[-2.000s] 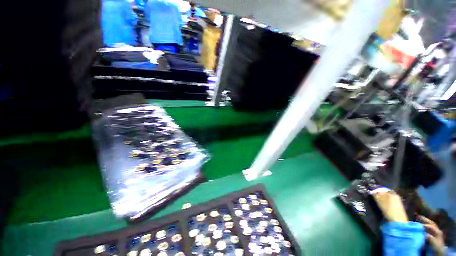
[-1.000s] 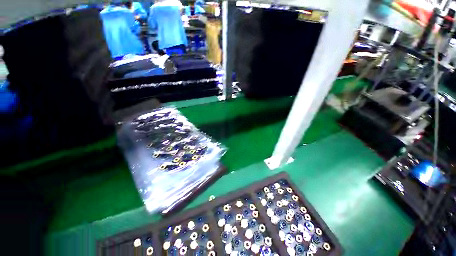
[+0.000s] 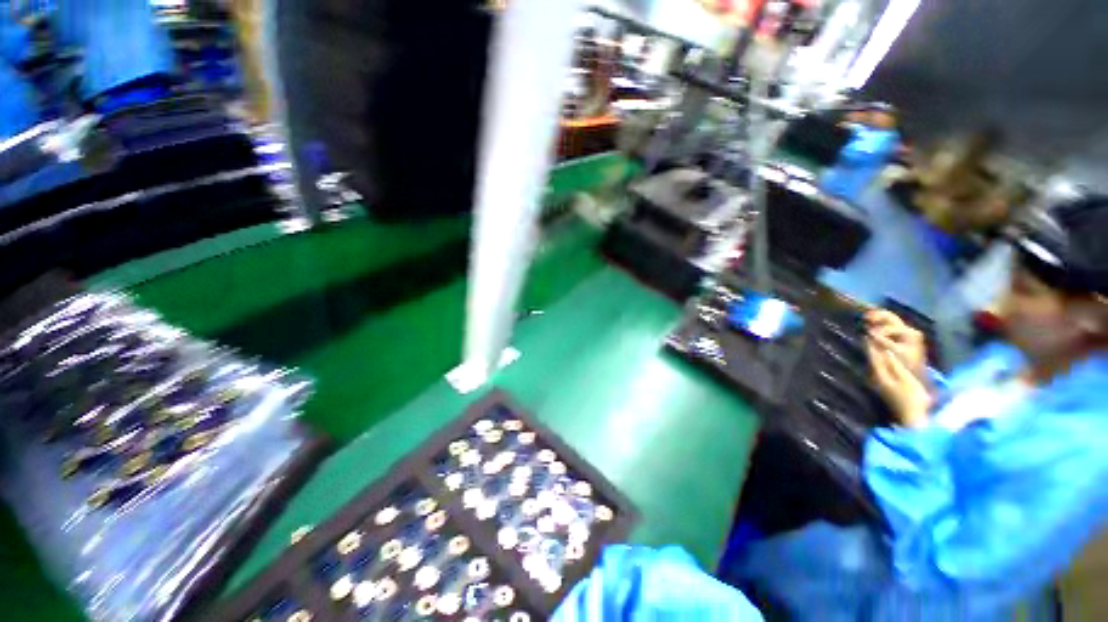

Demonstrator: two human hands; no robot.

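Observation:
A black foam tray of loose lens pieces [image 3: 535,492] lies at the bottom centre, its pockets filled with many small dark pieces with gold and silver rings. The frame's bottom edge cuts it off. A clear plastic bag of lens pieces [image 3: 158,425] lies at the left on a dark tray, blurred. A blue sleeve [image 3: 656,589] shows at the bottom edge by the tray's right corner, with no hand visible on it. Neither my left hand nor my right hand is in view.
A white post [image 3: 504,207] stands on the green bench [image 3: 608,365] behind the tray. At the right, a person in a blue smock [image 3: 996,462] holds both hands over black trays [image 3: 814,377], with a shiny blue item on them. Black blocks stand behind.
The view has swung right, so the tray and bag sit further left. The neighbouring person now shows at the right, and a blue sleeve has appeared at the bottom.

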